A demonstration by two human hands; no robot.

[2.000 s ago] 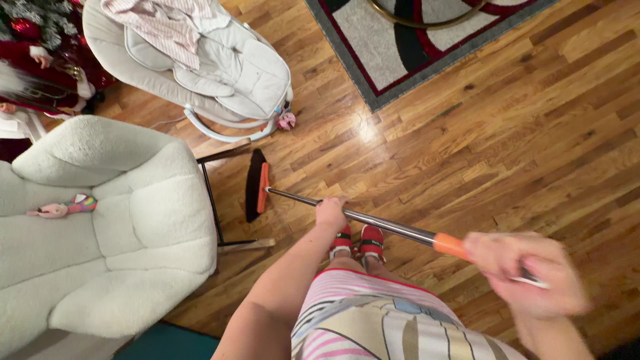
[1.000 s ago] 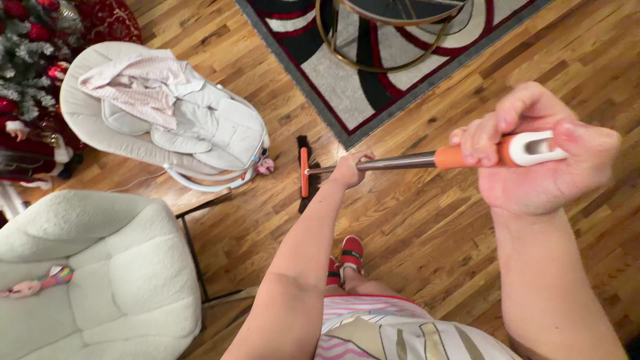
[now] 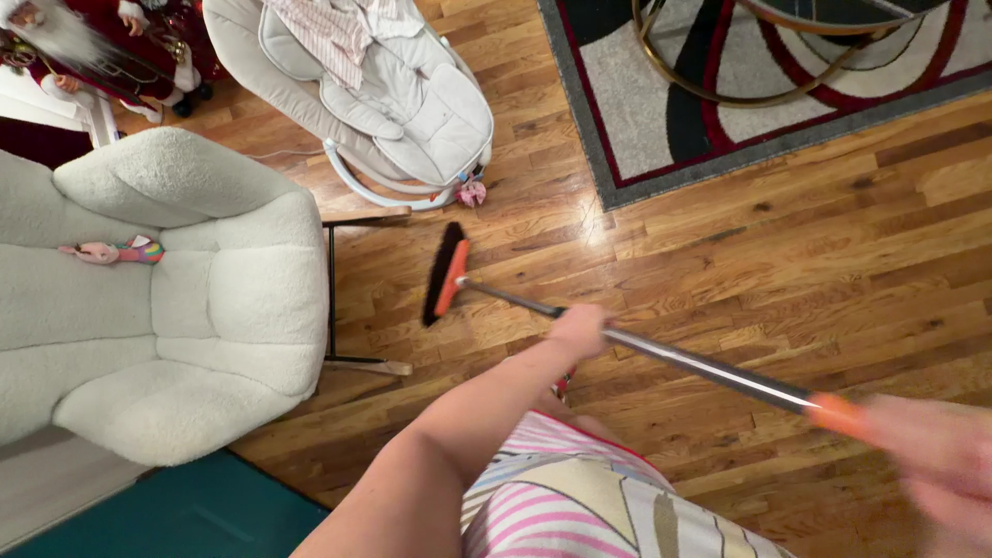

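A push broom (image 3: pixel 451 280) with dark bristles and an orange head rests on the wood floor, just right of the rocking chair's front. Its metal pole slants down to the right across my body. My left hand (image 3: pixel 581 331) is closed around the middle of the pole. At the right edge, my right hand (image 3: pixel 934 446) grips the orange upper end, blurred and partly cut off by the frame.
A white fleecy rocking chair (image 3: pixel 256 294) with a small plush toy (image 3: pixel 116 250) stands at left. Above it is a baby bouncer (image 3: pixel 434 124) with a striped cloth. A patterned rug (image 3: pixel 632 139) under a round-framed table lies upper right; Santa figures (image 3: pixel 77 54) stand upper left.
Since one second ago, the broom head has moved away from the rug corner towards the rocking chair. My right hand has moved down and to the right. Both hands have stayed on the pole.
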